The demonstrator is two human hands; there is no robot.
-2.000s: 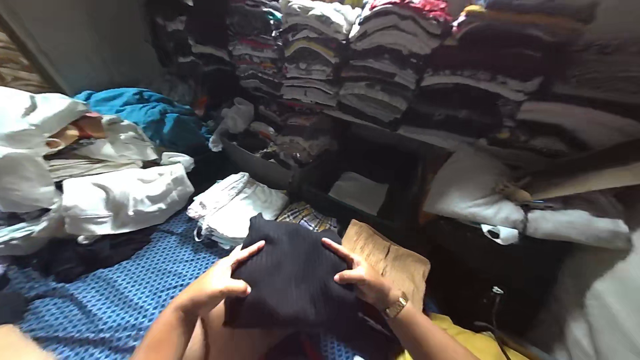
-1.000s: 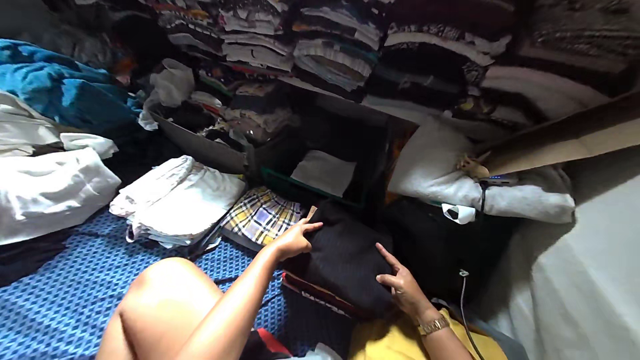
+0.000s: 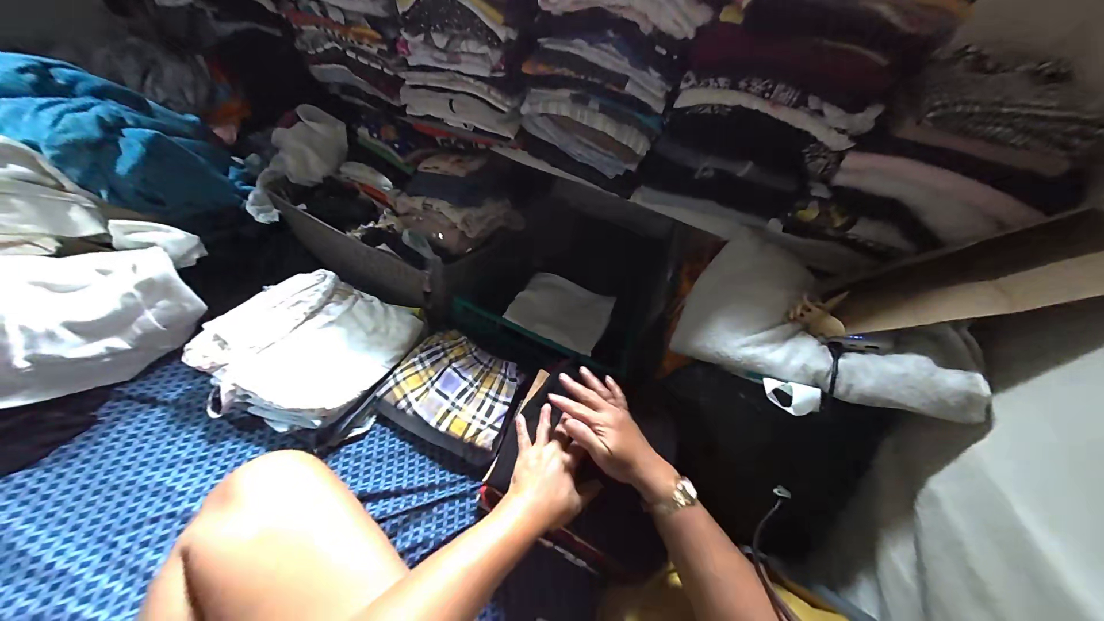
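My left hand (image 3: 548,470) rests with fingers spread on a folded black cloth (image 3: 536,405) in a box, whose red edge shows below. Partly overlapping it at the upper right, my right hand (image 3: 604,427) lies on the same dark cloth, its fingers extended and a wristwatch (image 3: 684,492) on the wrist. A tan edge shows beside the black cloth. To the left is a folded plaid garment (image 3: 457,388) in yellow, white and purple, and beyond it a pile of folded white clothes (image 3: 319,345).
Behind my hands a dark bin (image 3: 552,216) holds a folded pale cloth (image 3: 561,312). Another bin (image 3: 354,259) holds mixed clothes. Stacks of folded clothes (image 3: 595,112) line the back. A rolled grey blanket (image 3: 906,379) and a cable (image 3: 759,535) are at right, a teal cloth (image 3: 112,129) at left.
The folded black cloth was held up between both hands two seconds ago, then lowered onto the box beside the plaid garment. My hands have since come together on it. The view has shifted.
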